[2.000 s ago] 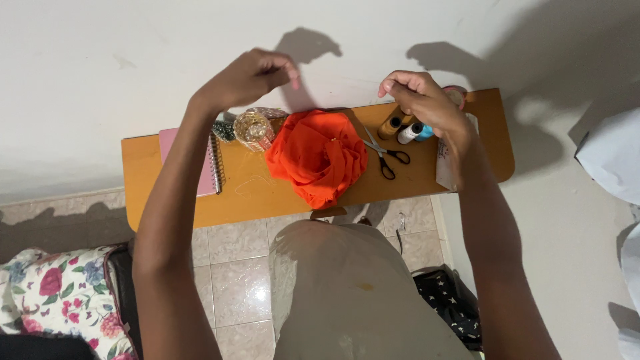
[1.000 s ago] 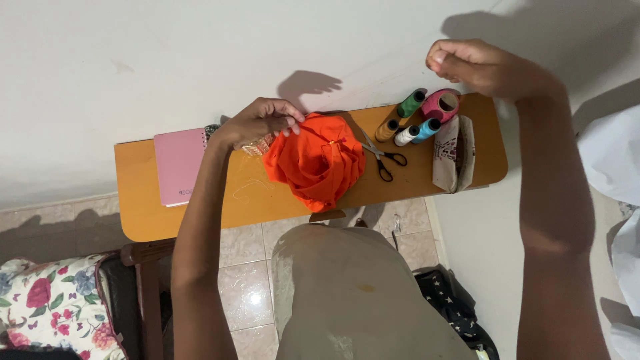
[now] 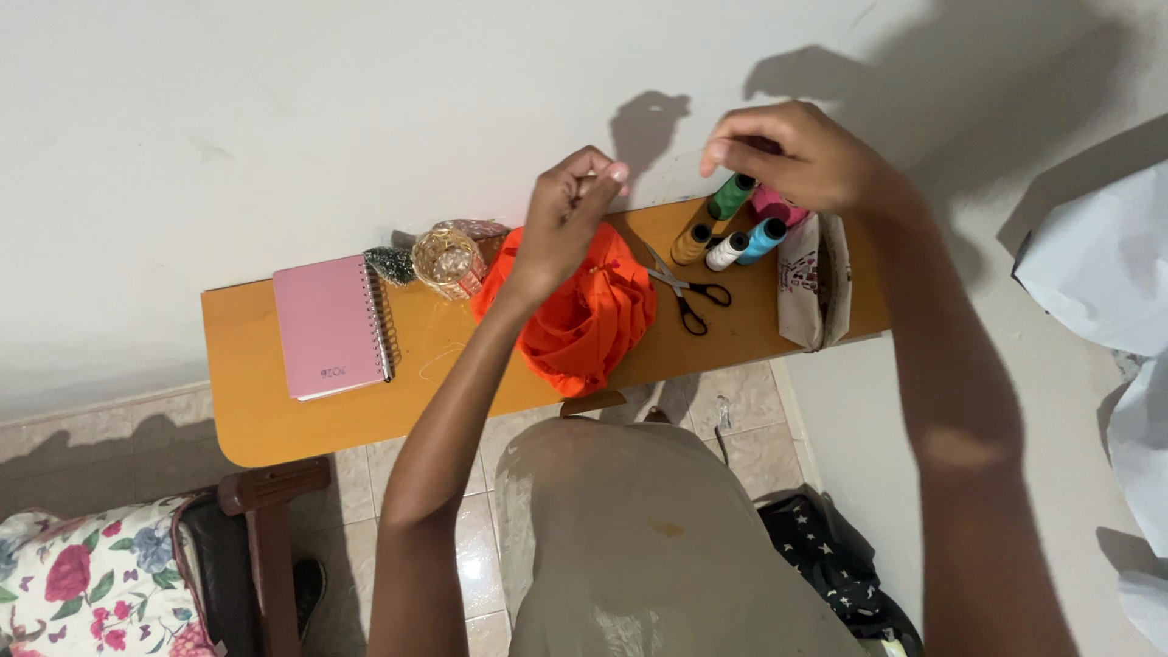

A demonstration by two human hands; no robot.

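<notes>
My left hand (image 3: 575, 205) is raised over the bunched orange fabric (image 3: 589, 315), its thumb and fingertips pinched together. To its right my right hand (image 3: 789, 151) is held up above the thread spools with thumb and fingers bent close together. Whether a fine thread lies between the two hands is too small to tell. The orange fabric, gathered in folds, rests on the wooden table (image 3: 438, 388). Beside it lie scissors with black handles (image 3: 689, 297). Green (image 3: 730, 199), mustard (image 3: 691, 245), white (image 3: 726, 252) and blue (image 3: 762, 241) thread spools stand right of the scissors.
A pink spiral notebook (image 3: 328, 324) lies at the table's left, near a clear cup (image 3: 449, 263). An open fabric pouch (image 3: 808, 283) and a pink roll (image 3: 780, 208) are at the right. The wall runs behind the table. A floral cushion (image 3: 100, 575) is at lower left.
Compared with one second ago, my right hand has come down and left, nearer to my left hand. My left hand has risen from the orange fabric's edge.
</notes>
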